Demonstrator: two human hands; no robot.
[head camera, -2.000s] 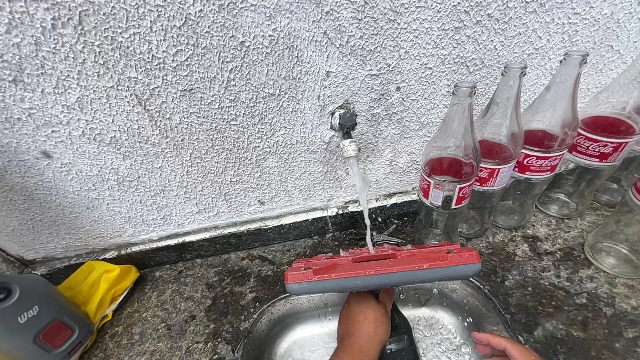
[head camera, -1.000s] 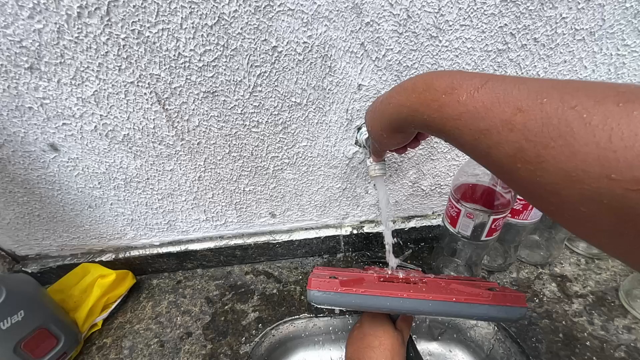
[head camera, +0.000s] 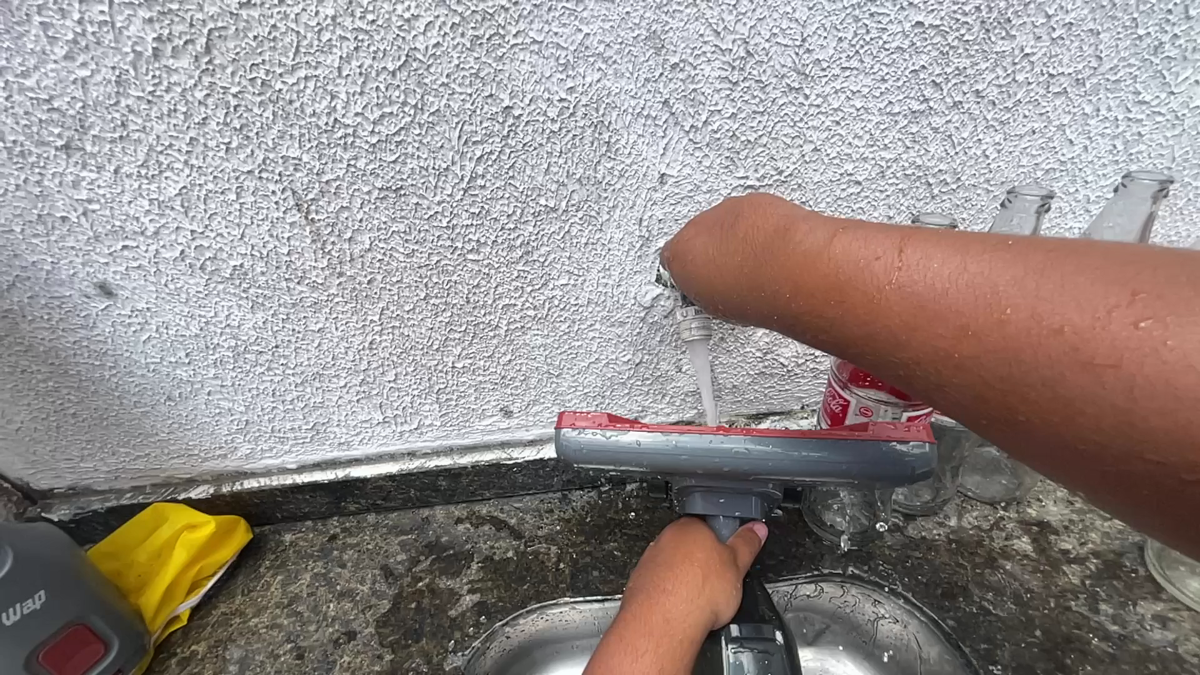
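Observation:
My left hand (head camera: 689, 572) grips the neck of a wet grey and red vacuum floor head (head camera: 750, 453), held level above the stainless steel sink (head camera: 548, 637). A stream of water (head camera: 703, 380) falls from the wall tap (head camera: 694, 323) onto its red side, and drops run off the grey edge. My right hand (head camera: 736, 253) is at the tap, its fingers hidden behind the back of the hand, so its hold cannot be seen. The right forearm crosses in front of the glass bottles.
Several glass bottles, one with a red label (head camera: 867, 398), stand on the stone counter (head camera: 375, 581) at the right. A grey Wap machine (head camera: 66, 600) and a yellow cloth or bag (head camera: 173, 558) lie at the left. The rough white wall (head camera: 375, 234) rises behind.
My right hand has come up from the sink's right side to the tap. The floor head has tilted, showing more of its grey side. The water runs in all frames.

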